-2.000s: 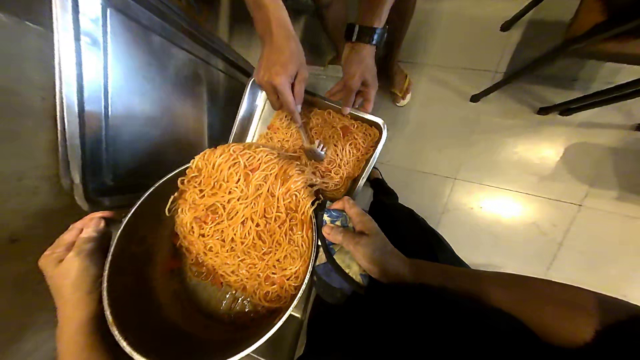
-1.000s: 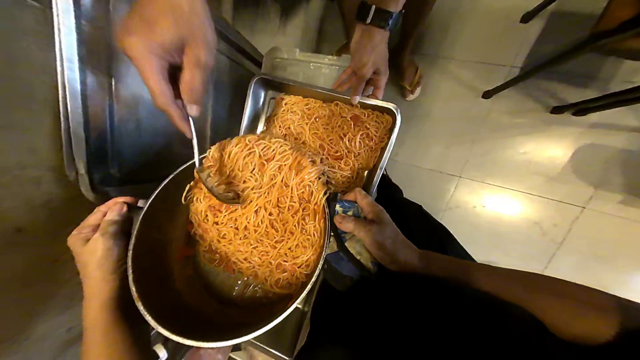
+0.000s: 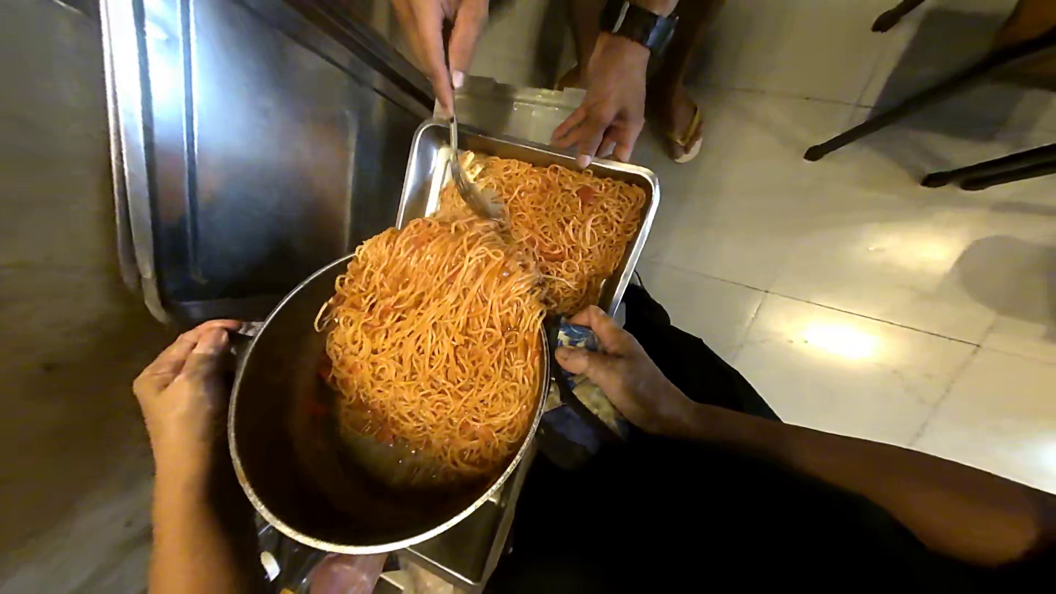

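Note:
My left hand (image 3: 188, 375) grips the handle at the left side of a large metal pot (image 3: 285, 462). On the pot's right side my right hand (image 3: 623, 371) holds the other side through a blue patterned cloth (image 3: 577, 337). The pot tilts toward a rectangular metal tray (image 3: 648, 223). Spaghetti in red sauce (image 3: 437, 330) heaps over the pot's rim and meets the spaghetti in the tray (image 3: 569, 214). Another person's hand (image 3: 445, 41) holds a metal fork (image 3: 464, 177) at the junction of the two heaps. That person's other hand (image 3: 609, 99) touches the tray's far rim.
A large metal pan (image 3: 272, 181) stands at the upper left. A translucent lid or container (image 3: 511, 111) lies behind the tray. The other person's sandalled foot (image 3: 683, 132) is on the tiled floor (image 3: 825, 330). Dark furniture legs (image 3: 916, 99) stand at the upper right.
The other person's utensil hand has moved up and away from me; its fork was over the pot one second ago and is now at the tray. Both my hands keep their hold on the pot.

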